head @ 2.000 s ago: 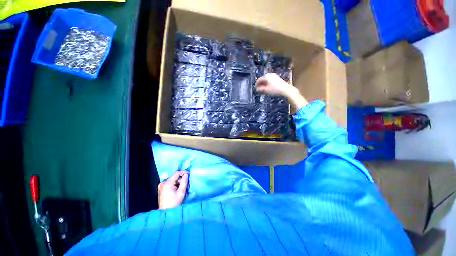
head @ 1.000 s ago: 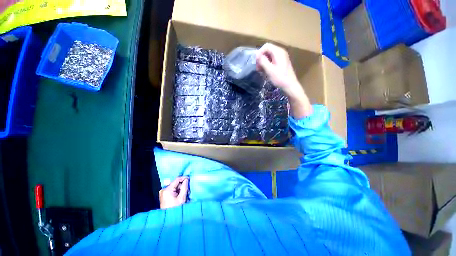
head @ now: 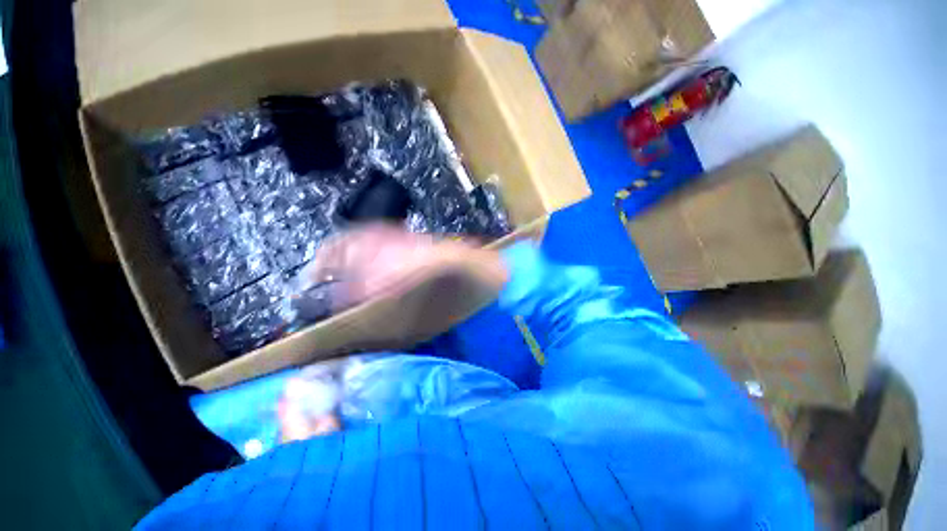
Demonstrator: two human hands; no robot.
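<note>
The open cardboard carton [head: 301, 342] stands in front of me with black housings [head: 218, 228] in clear crinkled plastic. My right hand [head: 400, 272] is blurred over the carton's near side. It appears closed on a dark housing [head: 376, 202] at its far edge; the fingers are not clear. A dark gap shows among the wrapped rows just beyond. My left hand [head: 309, 407] is small and blurred, low in front of my blue clothing; whether it holds anything cannot be told.
The dark green bench [head: 52, 415] edge is at the left. A red fire extinguisher [head: 675, 112] is at the upper right by a white wall. Closed cartons [head: 742, 223] stand at the right on a blue floor with yellow-black tape.
The view has swung right, so the bench bins and clamp are out of sight. My right hand has moved from lifting a wrapped piece at the carton's middle to its near side.
</note>
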